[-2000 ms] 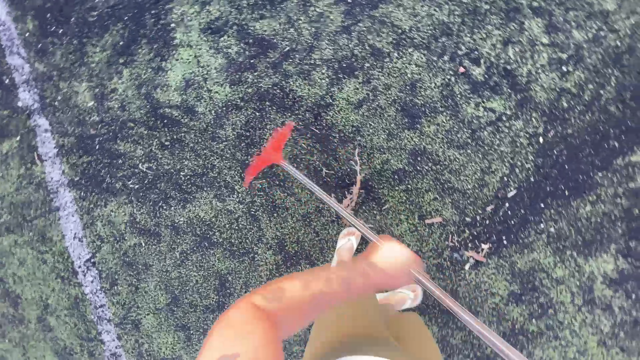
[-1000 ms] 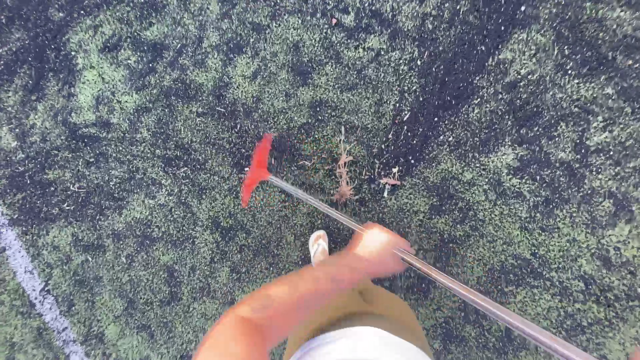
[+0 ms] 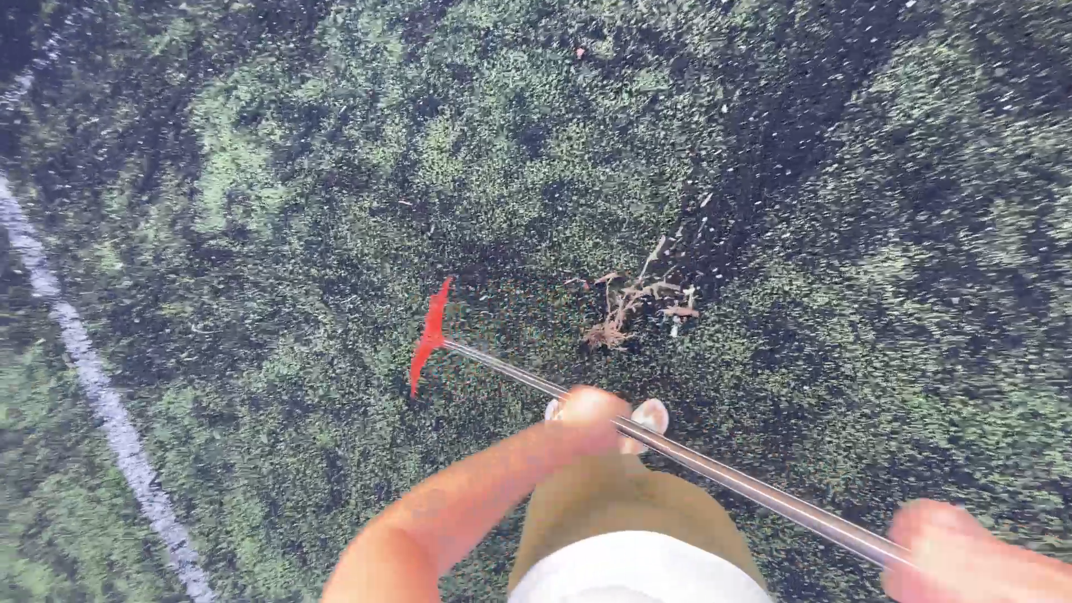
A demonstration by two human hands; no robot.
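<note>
A rake with a red head (image 3: 432, 337) and a long metal handle (image 3: 754, 490) runs from left of centre down to the lower right. My left hand (image 3: 593, 412) is closed round the handle in front of my feet. My right hand (image 3: 930, 544) grips the handle farther up, at the lower right; its fingers are blurred. The red head is at the turf, left of a small heap of dry twigs and plant debris (image 3: 620, 314). A few light scraps (image 3: 682, 311) lie just right of that heap.
Green turf with dark granules (image 3: 335, 209) surrounds me. A white painted line (image 3: 100, 394) crosses the left side. My feet in light sandals (image 3: 650, 415) stand below the debris. A tiny reddish scrap (image 3: 580, 53) lies near the top.
My right hand has come into view on the handle. The twigs lie closer to the scraps on their right than before. The view has shifted, and the white line shows more fully than one second ago.
</note>
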